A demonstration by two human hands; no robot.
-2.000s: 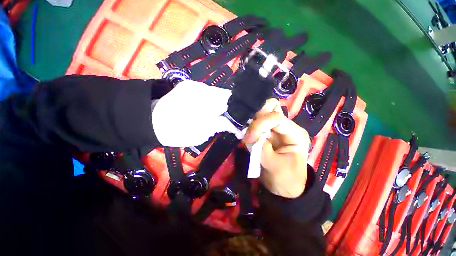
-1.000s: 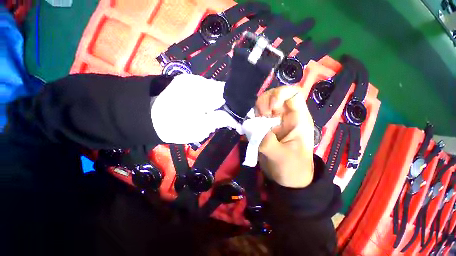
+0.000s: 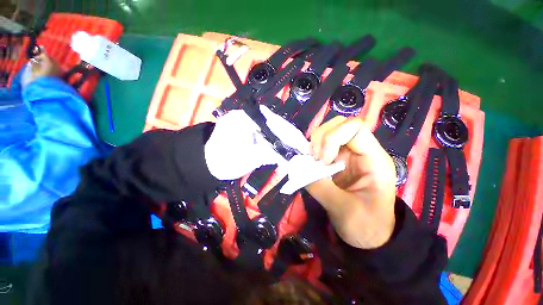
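Observation:
My left hand [image 3: 238,145], in a white glove, holds a black-strapped wristwatch [image 3: 282,147] above the tray. The watch is seen nearly edge-on, its strap rising to the upper left with a silver buckle at the end. My right hand [image 3: 356,173] is bare and pinches a crumpled white wiping cloth [image 3: 309,173] against the watch's lower end. The fingers hide part of the watch. Beneath lies an orange-red watch tray [image 3: 156,112] with several black watches, dials up, and bare square pockets at its upper left.
A white bottle [image 3: 107,55] with small dark writing and a thin blue stick [image 3: 109,107] lie at upper left. Another person's blue sleeve [image 3: 53,149] is at the left. Red trays are stacked at the right [image 3: 506,220] and upper left [image 3: 95,27].
The held watch has turned from strap-wide to nearly edge-on. The view has shifted left, bringing in the bottle and the other person's sleeve and hand. Both hands keep hold of watch and cloth.

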